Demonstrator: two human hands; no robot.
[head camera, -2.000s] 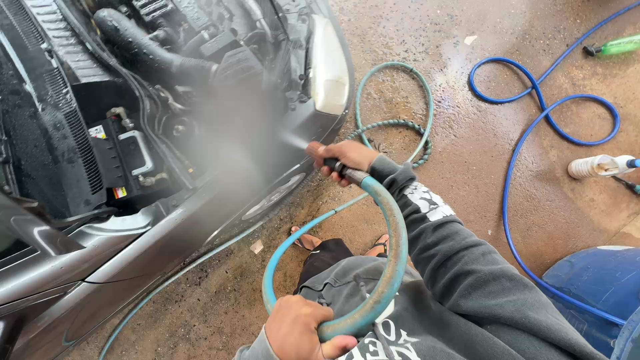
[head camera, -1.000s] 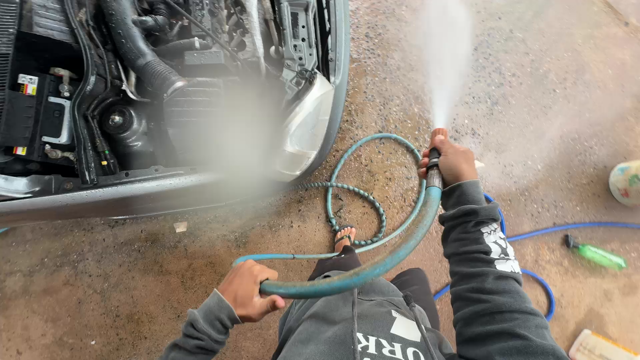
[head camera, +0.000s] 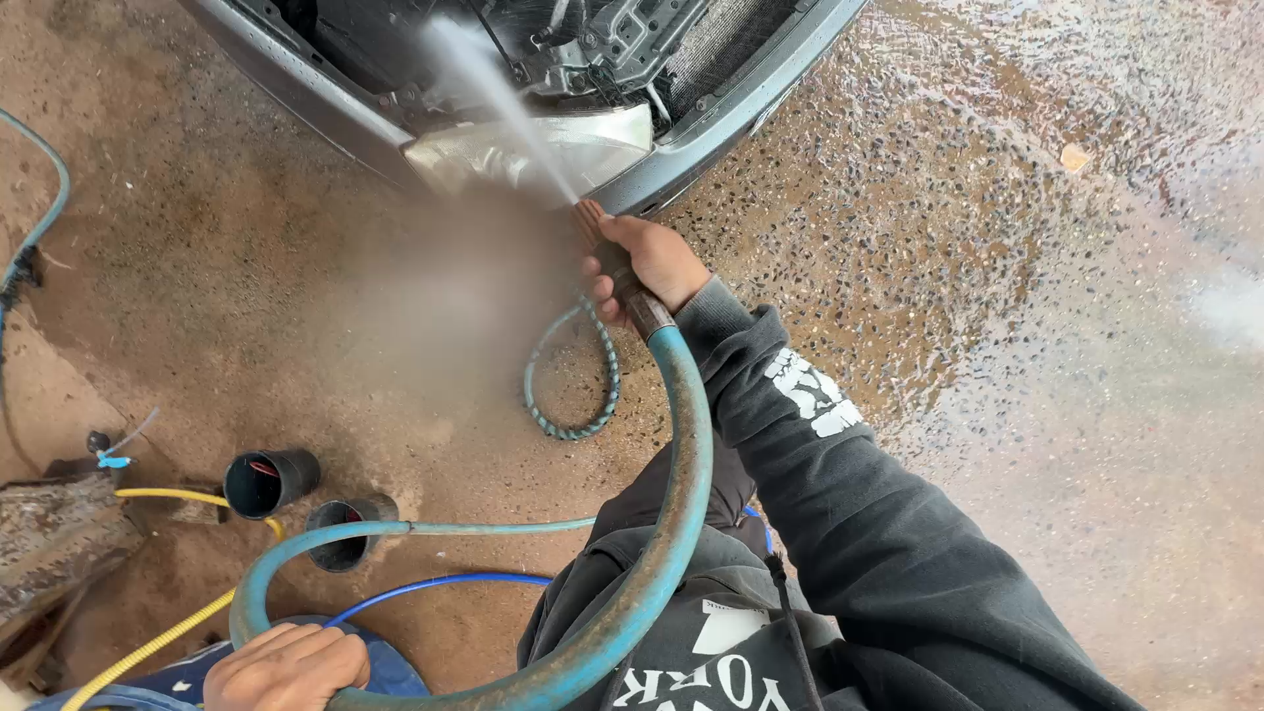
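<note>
My right hand (head camera: 647, 269) is closed around the spray nozzle (head camera: 617, 259) at the end of a thick teal hose (head camera: 686, 425). A white jet of water (head camera: 513, 114) leaves the nozzle toward the headlight (head camera: 528, 148) and the uncovered engine bay (head camera: 632, 44) of a grey car. At the bottom left my left hand (head camera: 286, 670) grips the same hose where it bends back. The hose curves between both hands in front of my torso. Mist blurs the ground left of the nozzle.
A coiled length of wrapped hose (head camera: 617, 380) lies on the wet concrete. Two black pots (head camera: 272, 482) stand at the lower left, near a yellow hose (head camera: 158, 642), a blue hose (head camera: 434, 583), a blue container (head camera: 395, 671) and a weathered wooden piece (head camera: 64, 538).
The view has shifted strongly. The jet, pointed away from the car one second ago, now points at its front corner. Both hands have kept hold of the hose.
</note>
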